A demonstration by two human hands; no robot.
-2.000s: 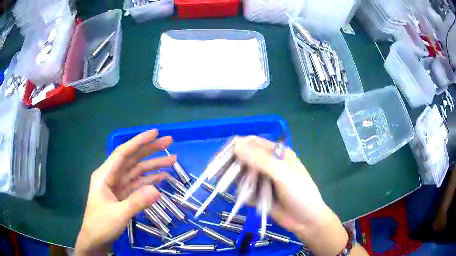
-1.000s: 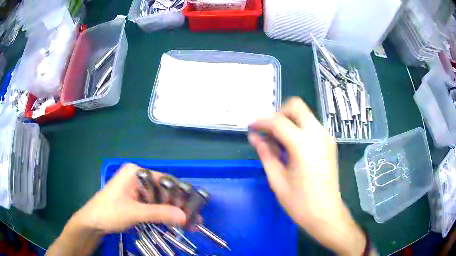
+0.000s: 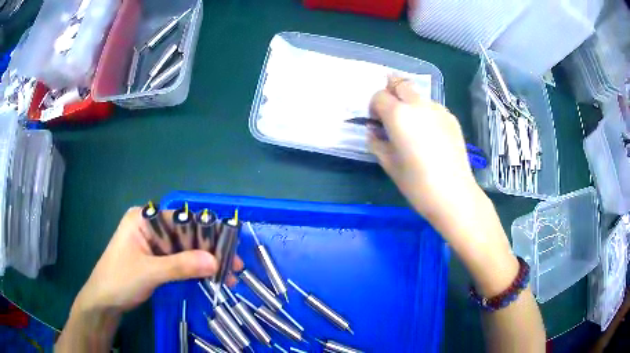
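Observation:
My left hand [image 3: 169, 258] holds several shafted cylinders [image 3: 226, 251] side by side, black end faces up, with yellow centre tips showing. It is over the left edge of the blue work tray [image 3: 373, 262]. More shafted cylinders [image 3: 269, 267] lie loose in the tray's left and lower part. My right hand [image 3: 421, 134] is over the right part of the lined parts box [image 3: 261, 127], fingertips at the white lining [image 3: 314, 89]. It holds the trimming knife [image 3: 476, 156]; the dark tip points left and the blue handle shows behind the hand. Its palm side is hidden.
The bulk parts box [image 3: 549, 148] with piled cylinders stands right, a small open box [image 3: 559, 251] below it. A pink-sided box [image 3: 110, 62] and stacked clear boxes [image 3: 34, 200] stand left. Red bins [image 3: 93, 110] stand at the left and the back.
My right hand has moved up over the lined box. The cylinders in my left hand now stand more upright, side by side. The camera view has shifted.

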